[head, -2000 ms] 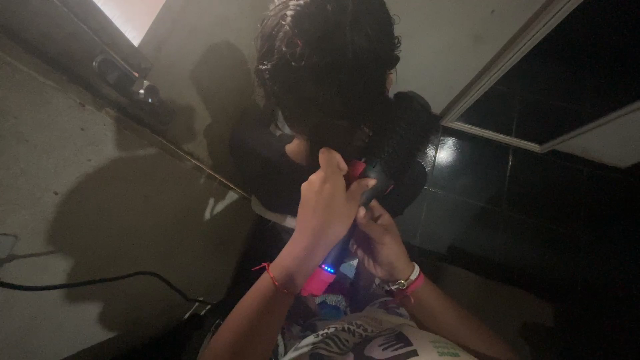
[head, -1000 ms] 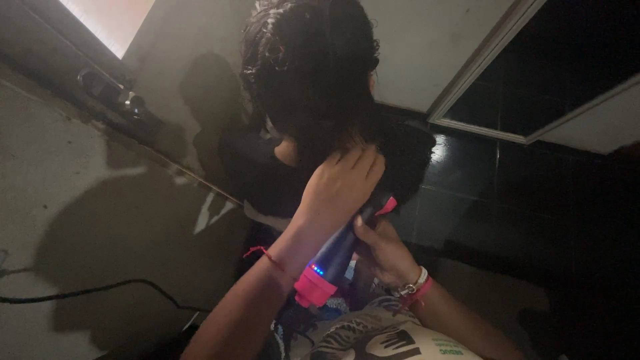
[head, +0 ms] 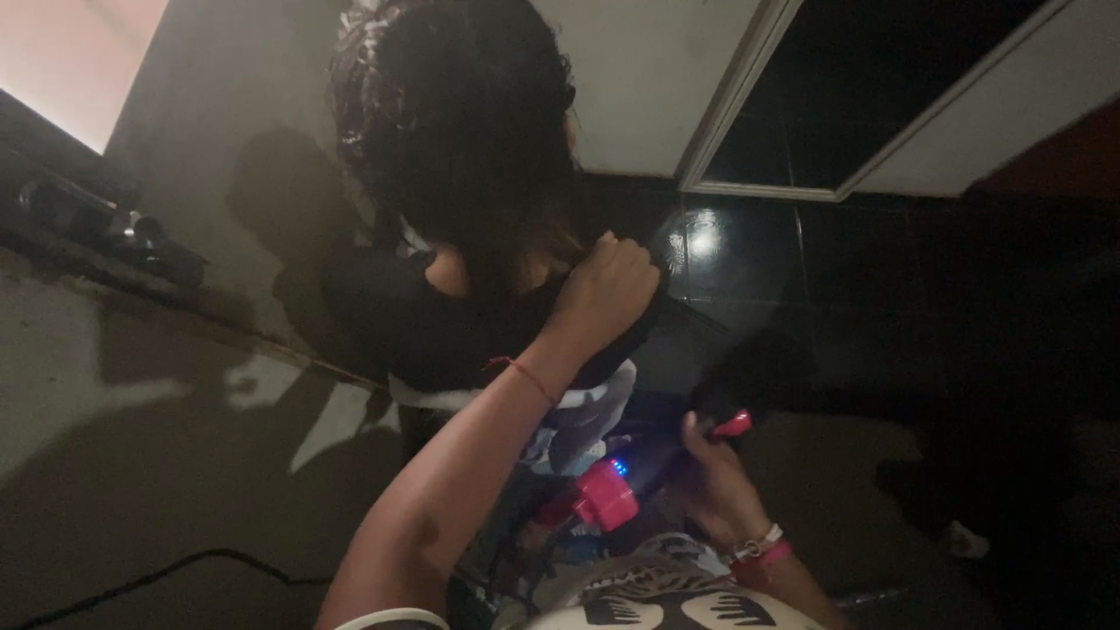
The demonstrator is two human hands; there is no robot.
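Observation:
A person with dark hair and a dark top sits in front of me, back turned. My left hand, a thin red string round its wrist, is closed on a lock of that hair beside the right shoulder. Lower right, my right hand grips the dark handle of a hair styling tool, apparently a hot-air brush, with a pink end and small blue lights. Its pink tab sticks out past my thumb; the brush head is lost in shadow.
A pale wall stands beyond the person, with a white-framed dark panel at the right. Dark glossy floor tiles lie on the right. A black cable runs across the lower left.
The styling tool and my right hand have moved away from the hair, down and to the right. My left hand has shifted right and is closed on the hair.

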